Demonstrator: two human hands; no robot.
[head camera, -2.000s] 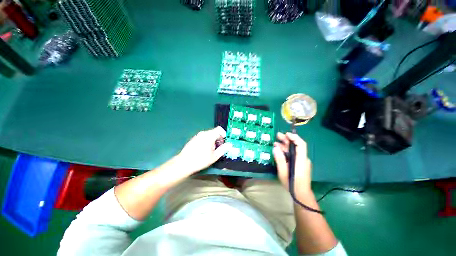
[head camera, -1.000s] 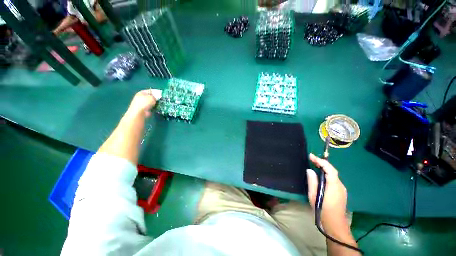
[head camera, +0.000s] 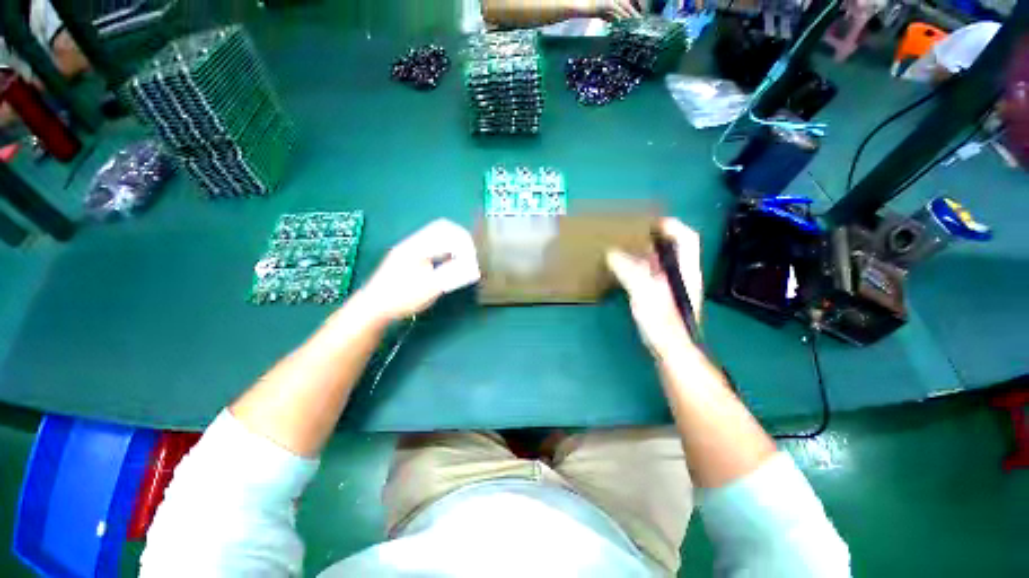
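Note:
A tan rectangular board (head camera: 587, 262), blurred, is held above the mat in front of me. My right hand (head camera: 663, 282) grips its right side and also holds the black soldering iron (head camera: 675, 277). My left hand (head camera: 423, 271) is closed at the board's left edge; blur hides whether it grips the board. A thin strand of solder wire (head camera: 389, 356) trails below my left hand. A green PCB panel (head camera: 526, 190) lies just beyond the board, its near part covered. Another panel (head camera: 308, 257) lies flat at left. The black pallet and round tub are not visible.
Stacked panels stand at far left (head camera: 214, 113) and far centre (head camera: 504, 85), beside dark component piles (head camera: 601, 79). The grimy iron stand (head camera: 852, 282) and a dark phone-like block (head camera: 758, 265) are at right. Another person's arm (head camera: 530, 11) reaches in at the far side.
My left hand has left the left panel and moved right to the tan board, which has come into view. My right hand has moved up with the iron. The black pallet is no longer visible.

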